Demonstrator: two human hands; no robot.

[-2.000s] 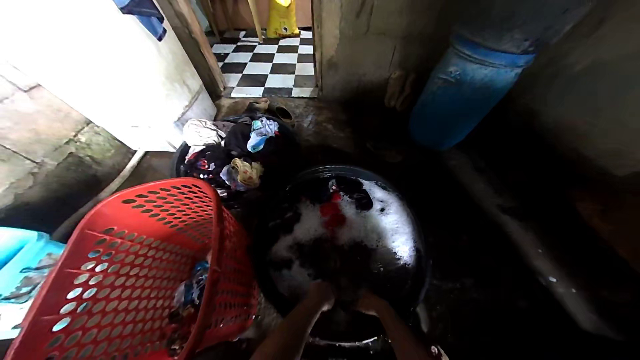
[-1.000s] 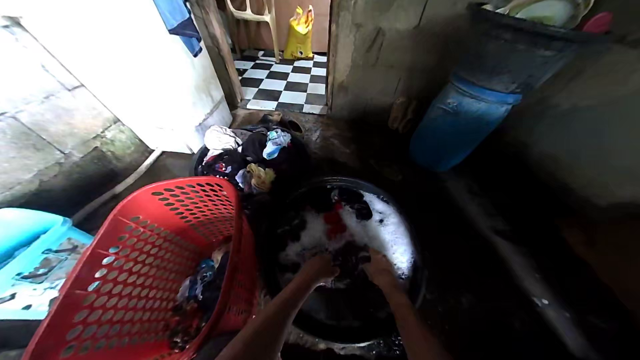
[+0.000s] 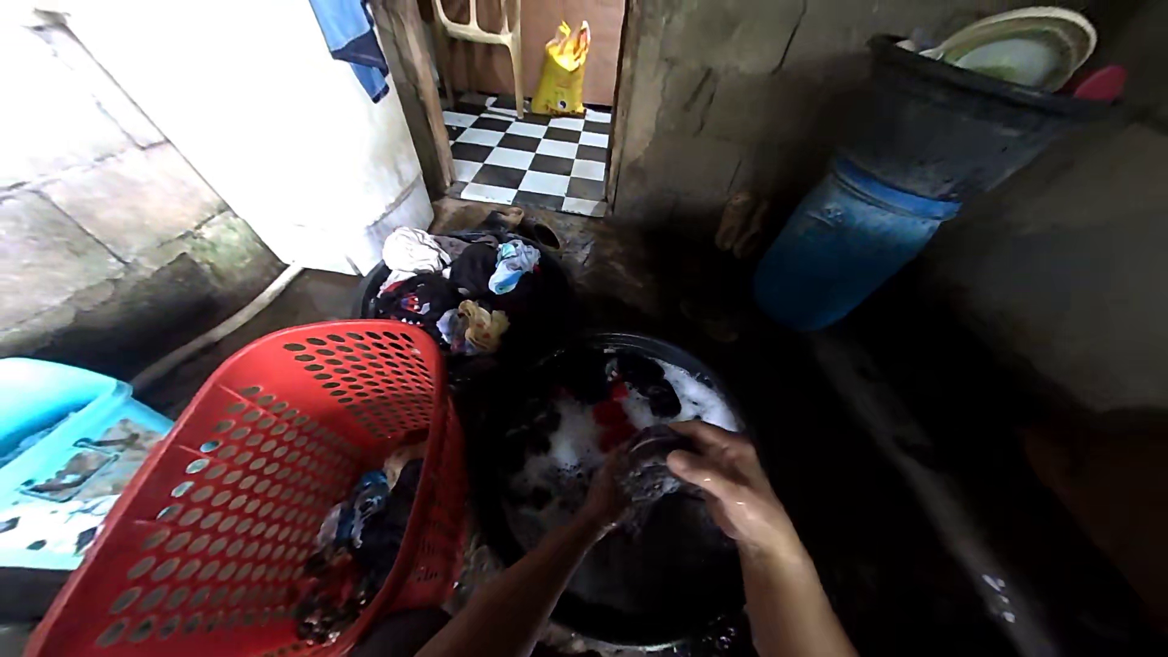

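A dark wet cloth (image 3: 653, 464) is bunched between my two hands, above sudsy water in a round black basin (image 3: 630, 630). My left hand (image 3: 610, 488) is closed on the cloth's left side. On the other side my right hand (image 3: 725, 470) is curved around it, fingers bent, thumb towards the cloth. Red fabric (image 3: 613, 418) and dark fabric lie among white foam (image 3: 698, 401) beyond the hands. The basin's near inside is in deep shadow.
A red perforated plastic basket (image 3: 246, 456) holding clothes leans close at the left. Behind it sits a dark tub heaped with laundry (image 3: 415, 251). A light-blue plastic container (image 3: 68, 401) is far left; a blue drum (image 3: 849, 246) stands at the back right.
Both hands have come up from the water with the dark cloth between them; one second ago they were low in the basin. The view has shifted slightly.
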